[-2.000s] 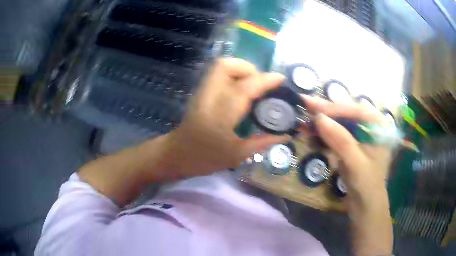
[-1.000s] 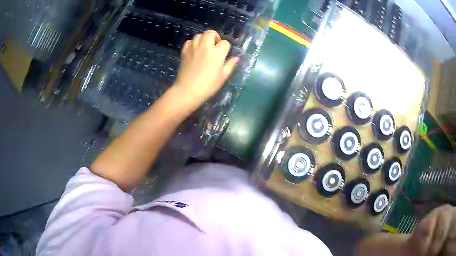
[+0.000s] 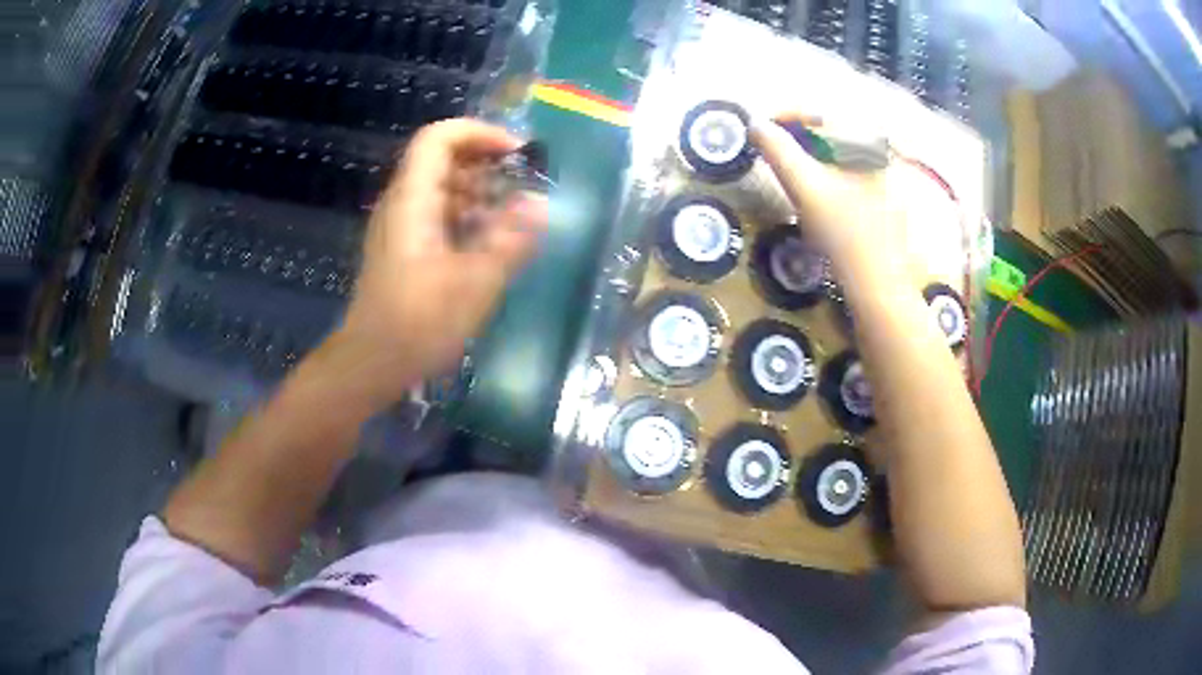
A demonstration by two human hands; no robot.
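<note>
My left hand is over the slotted source tray's right side, fingers curled around a small dark thing, seemingly a speaker driver seen edge-on; fingers and blur hide most of it. My right hand holds the test probe, with its green front and pale rear. Its fingertips are at the right edge of the top-left speaker driver in the packing tray. Several more black drivers with silver-white ringed centres lie flat in the pockets. My right forearm hides part of the tray.
The source tray holds dense black rows at the left. Green mat with yellow-red tape shows between the trays. At the right are a red lead, a bright green tag, stacked ribbed trays and brown cardboard.
My right hand has come from the lower right to the packing tray's upper driver, with the probe visible. My left hand has moved with the view, its fingers now around a dark thing.
</note>
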